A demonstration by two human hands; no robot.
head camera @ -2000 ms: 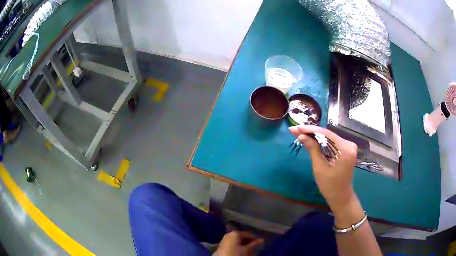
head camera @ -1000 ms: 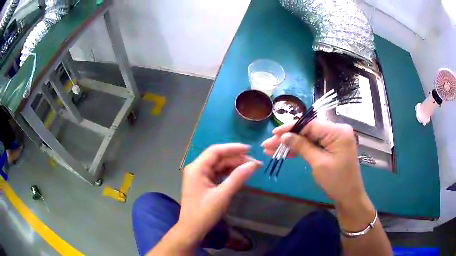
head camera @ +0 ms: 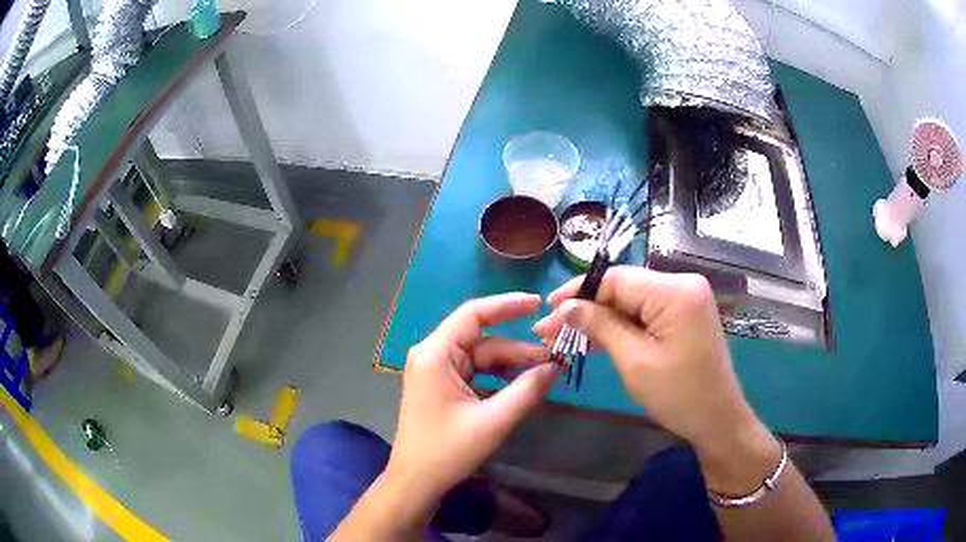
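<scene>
A small bunch of black wire leads with pale sections (head camera: 595, 277) is held above the table's front edge, its upper ends fanned out. My right hand (head camera: 662, 344) pinches the bunch at its middle between thumb and fingers. My left hand (head camera: 466, 386) is at the bunch's lower ends, its thumb and fingers close around them; whether it grips them is unclear. Behind the hands are the flux cup (head camera: 518, 227) with red-brown inside, the clear plastic cup (head camera: 540, 167) and the dross tin (head camera: 580, 228), partly covered by the leads.
The solder pot (head camera: 678, 228) with bright molten solder (head camera: 741, 212) stands at the right under the fume extraction duct (head camera: 704, 58). A silvery heap (head camera: 754, 323) lies on its front ledge. A pink handheld fan (head camera: 932, 156) stands far right. Part of a blue tote (head camera: 890, 526) shows at the bottom right.
My left hand has risen from my lap to the leads' lower ends. My right hand has turned the bunch more upright. The camera view has shifted slightly.
</scene>
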